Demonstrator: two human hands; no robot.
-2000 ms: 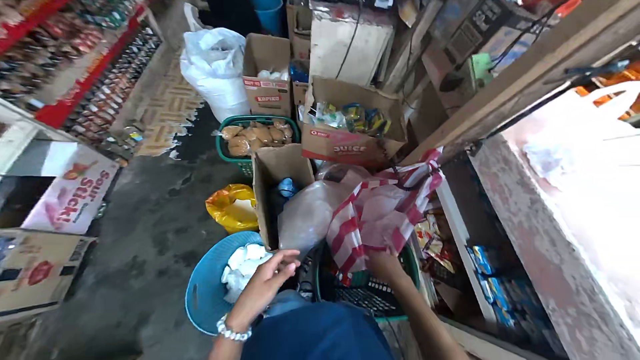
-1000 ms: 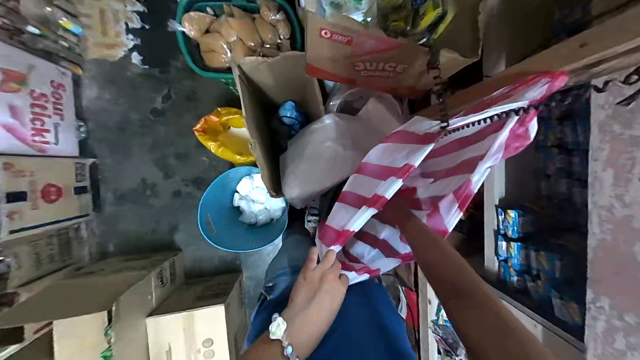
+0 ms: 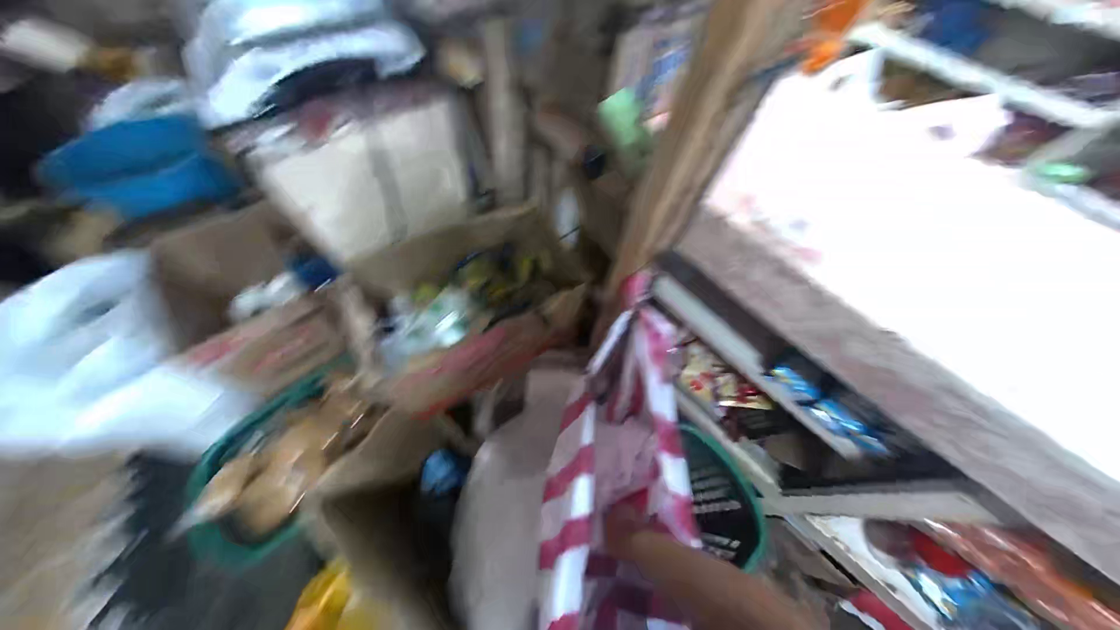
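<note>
A red-and-white striped plastic bag [image 3: 573, 499] hangs from the wooden post, its mouth facing me. My right hand [image 3: 634, 534] reaches into the bag; its fingers are hidden by the plastic and blur, so its hold cannot be made out. My left hand is out of the frame. Left of the striped bag stands a pale translucent plastic bag [image 3: 503, 516], beside an open cardboard box [image 3: 376, 499] with something blue inside. Behind the striped bag, to the right, is a green basket [image 3: 759, 516] with dark contents.
A green basket [image 3: 214, 455] of brown packed goods, an open carton [image 3: 472, 367] of packets and a white sack [image 3: 114, 350] stand at left. A wooden post [image 3: 678, 140] rises behind. Shelves with packets [image 3: 822, 407] lie under a bright counter [image 3: 919, 262] at right. A yellow bag [image 3: 324, 599] is low down.
The view has swung up and right. My left hand, on the striped bag's edge a second ago, has gone out of view. My right hand is still in the bag, which now hangs narrower.
</note>
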